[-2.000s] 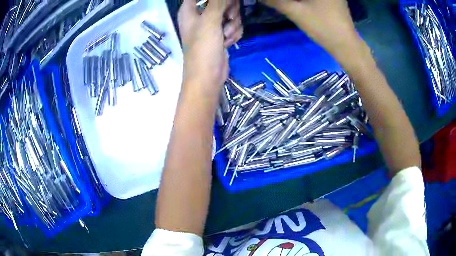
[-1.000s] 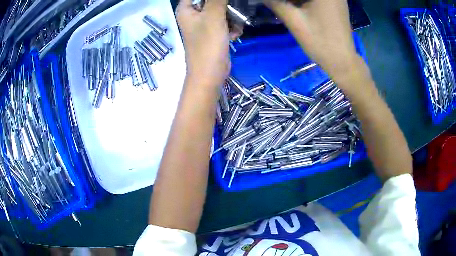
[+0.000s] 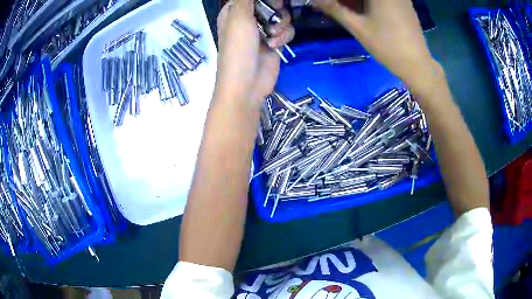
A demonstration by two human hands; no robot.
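My left hand (image 3: 256, 35) is at the top centre, just beyond the blue bin, with its fingers closed around several silver metal shafts (image 3: 267, 13) whose thin ends stick out below. My right hand (image 3: 364, 23) is at the top, right of the left one. Its fingertips are cut off or blurred at the top edge, so I cannot tell what they hold. The blue parts bin (image 3: 326, 73) holds a heap of loose shafts (image 3: 344, 140). One shaft (image 3: 348, 59) lies apart near the bin's far side. The white plastic tray (image 3: 154, 169) holds shafts grouped in its far half.
Side blue bins with long silver pieces stand at the left (image 3: 46, 175) and far right (image 3: 506, 70). Grey trays (image 3: 64, 29) with metal pieces are at the upper left. A dark flat object (image 3: 424, 16) lies at the top right. A red object (image 3: 516, 190) is beyond the table edge.
The shafts in my left hand now show more clearly, with thin ends pointing down. A single shaft now lies in the far part of the blue bin. Both hands have shifted slightly.
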